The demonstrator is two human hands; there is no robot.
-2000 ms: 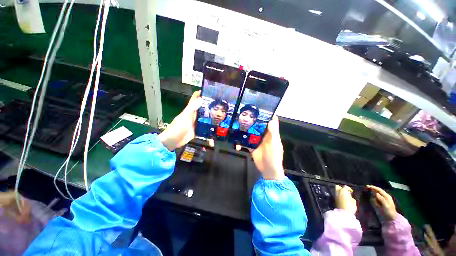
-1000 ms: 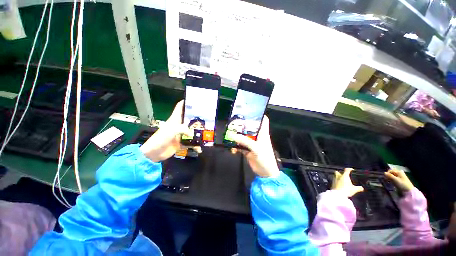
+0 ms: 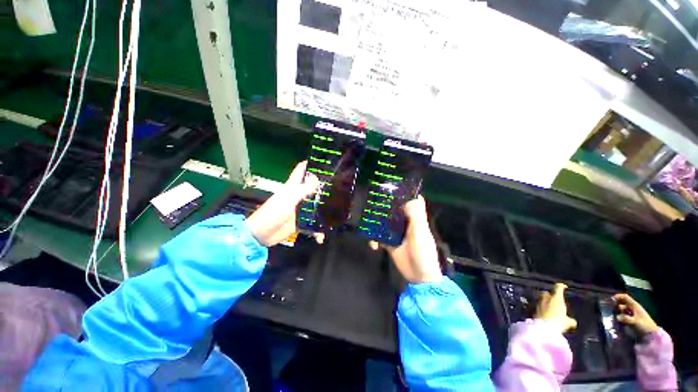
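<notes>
My left hand holds a smartphone upright by its left side. My right hand holds a second smartphone by its right side. Both screens are black with lines of green text, and a red mark shows at the top of the left one. The phones are side by side, close together, above a black phone tray on the green bench. Something orange shows in the tray just below my left hand. The backs of the phones are hidden.
A small black block with a white label lies left of the tray. White cables hang at left, beside a metal post. A printed page stands behind. At right, a person in pink sleeves works at another tray.
Both screens have gone from a camera view with a face to green text lines on black. The phones are closer together than one second ago. The neighbour's right hand now touches a phone.
</notes>
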